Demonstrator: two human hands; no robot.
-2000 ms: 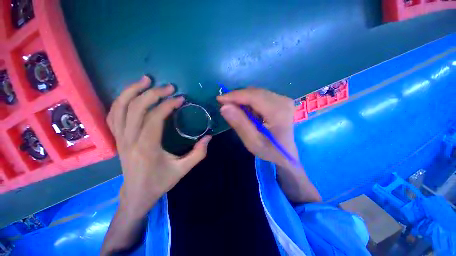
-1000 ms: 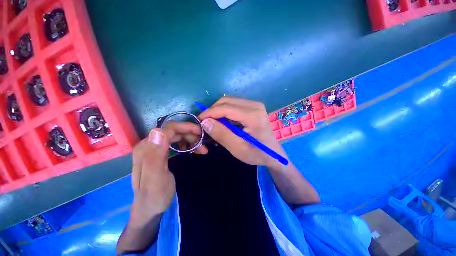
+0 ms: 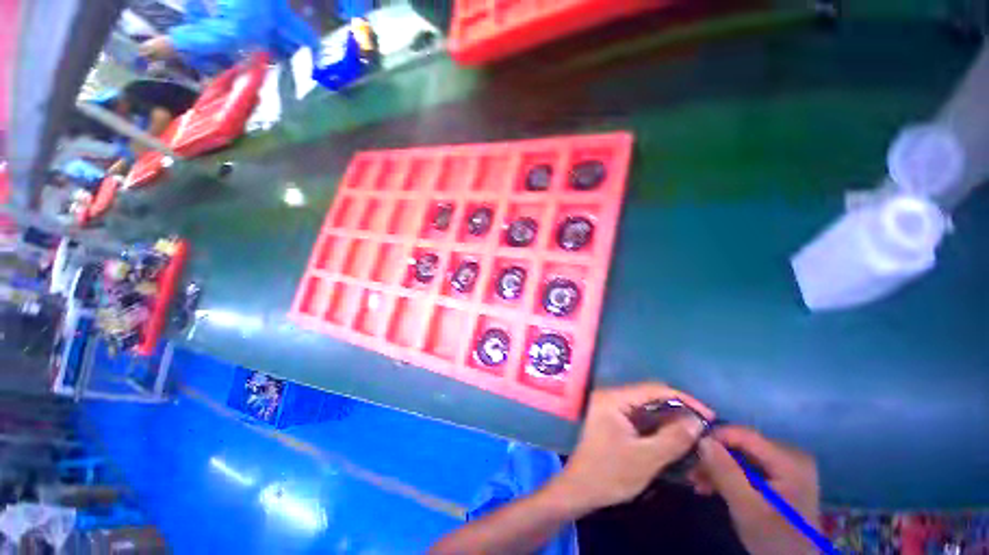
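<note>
My left hand (image 3: 624, 450) is at the lower right, its fingers closed around the thin ring part (image 3: 675, 405); most of the ring is hidden by the fingers. My right hand (image 3: 765, 488) touches it from the right and holds the slim blue stick (image 3: 783, 505), whose tip is hidden near the ring. The red foam tray (image 3: 445, 158) lies beyond my left hand, with round dark assemblies (image 3: 561, 296) in the pockets of its right part and bare pockets at its left. A white squarish bottle (image 3: 871, 252) with its round cap open stands beyond my hands.
Another red tray (image 3: 542, 30) lies farther back on the green bench (image 3: 716, 293). A red tray of mixed parts (image 3: 163, 295) is at the left. A person in a blue smock (image 3: 233, 35) and more red trays are at the upper left. Mixed coloured bits show at the lower right edge.
The view has swung left and up, showing the whole tray, the bottle and the line beyond. My hands now appear lower right and closer together around the ring.
</note>
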